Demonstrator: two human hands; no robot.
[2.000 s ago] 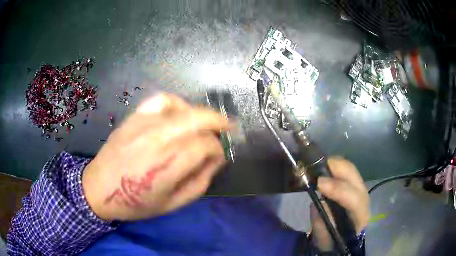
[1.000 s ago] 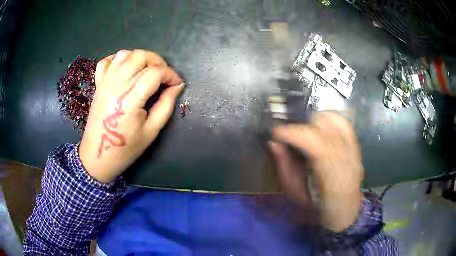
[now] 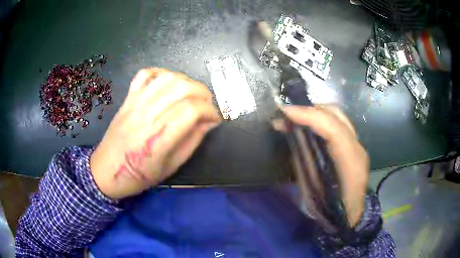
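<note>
A white-glared circuit board (image 3: 232,88) lies flat on the dark mat in front of me. My left hand (image 3: 159,126) is at its lower left, thumb and fingertips together near the board's edge; whether they pinch a small part cannot be seen. My right hand (image 3: 333,146) is blurred and holds the dark handle of the soldering iron (image 3: 297,90), which points up and away, right of the board. The iron's tip is blurred. Behind it, more green and white boards (image 3: 305,48) overlap on the mat.
A loose heap of red-black wired components (image 3: 73,95) lies at the left. A stack of green-silver boards (image 3: 378,65) lies at the right, beside an orange and white cylinder (image 3: 428,48). A black cord (image 3: 393,171) hangs off the bench at lower right. A dark ribbed object is at top right.
A board now lies alone in the middle, where the mat was bare a second ago. My left hand has moved right, from the component heap to this board. My right hand now holds the iron upward.
</note>
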